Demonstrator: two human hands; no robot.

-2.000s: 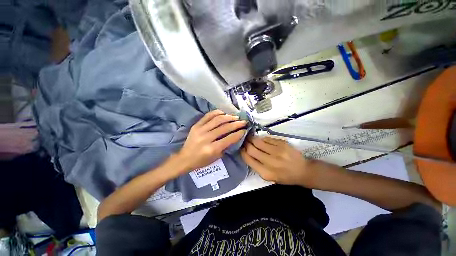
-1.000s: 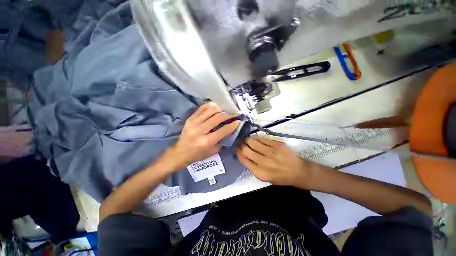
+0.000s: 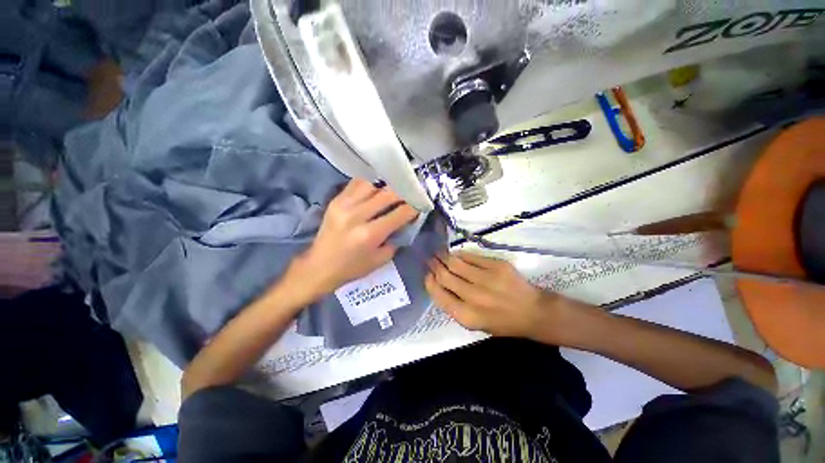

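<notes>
A crumpled grey-blue garment [image 3: 244, 181] lies left of the needle, with a white label [image 3: 373, 295] face up near the table's front edge. My left hand [image 3: 357, 233] pinches the garment edge just left of the presser foot [image 3: 445, 184]. My right hand [image 3: 479, 291] holds the garment edge with its fingertips, right of the label and below the foot. The fingertips of both hands are partly hidden in the cloth. A narrow grey tape [image 3: 579, 256] runs from the orange reel [image 3: 769, 231] to the foot. The needle cannot be made out.
The machine head [image 3: 579, 54] hangs over the back of the work. Black snips [image 3: 547, 136], a blue and orange tool [image 3: 621, 120] and a small yellow object [image 3: 683, 76] lie behind the foot. A brown-handled pointed tool [image 3: 683, 224] lies near the reel. White paper [image 3: 669, 348] shows below the table's edge.
My left hand has moved slightly left, away from the foot. My right hand has shifted a little left. The label now lies flatter and more of it shows.
</notes>
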